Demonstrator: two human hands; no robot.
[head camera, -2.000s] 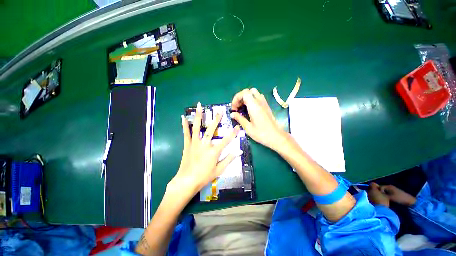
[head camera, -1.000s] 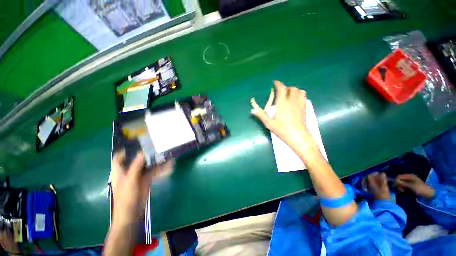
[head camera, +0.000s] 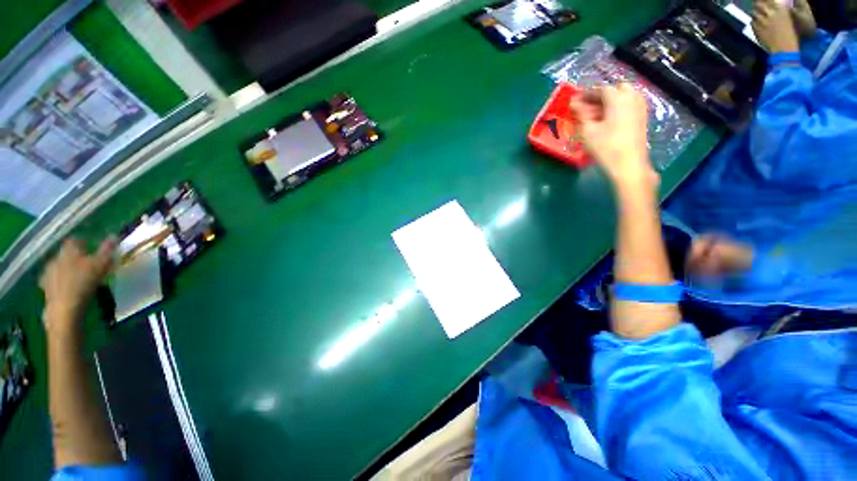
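My left hand (head camera: 73, 274) is blurred at the left, its fingertips at the left edge of a tablet unit with a loose silver panel (head camera: 139, 284); I cannot tell if it grips the unit. My right hand (head camera: 615, 131) is over the right side of the red scrap tray (head camera: 554, 127), fingers bent together; whether they hold anything is hidden. Another tablet unit (head camera: 305, 148), with a flat silver battery in it, lies on the far side of the bench. A white backing sheet (head camera: 456, 268) lies in the middle.
Long black strips with white edges (head camera: 143, 404) lie at lower left. A tablet unit (head camera: 521, 19) is at the far edge, another at the left rim. Clear plastic bags (head camera: 658, 113) and black trays (head camera: 700, 56) are at the right. Another person's hands (head camera: 778, 23) are at upper right.
The unit my left hand carried now lies on the far side, and that hand has moved left to another unit. My right hand moved to the red tray; the curled strips left the bench.
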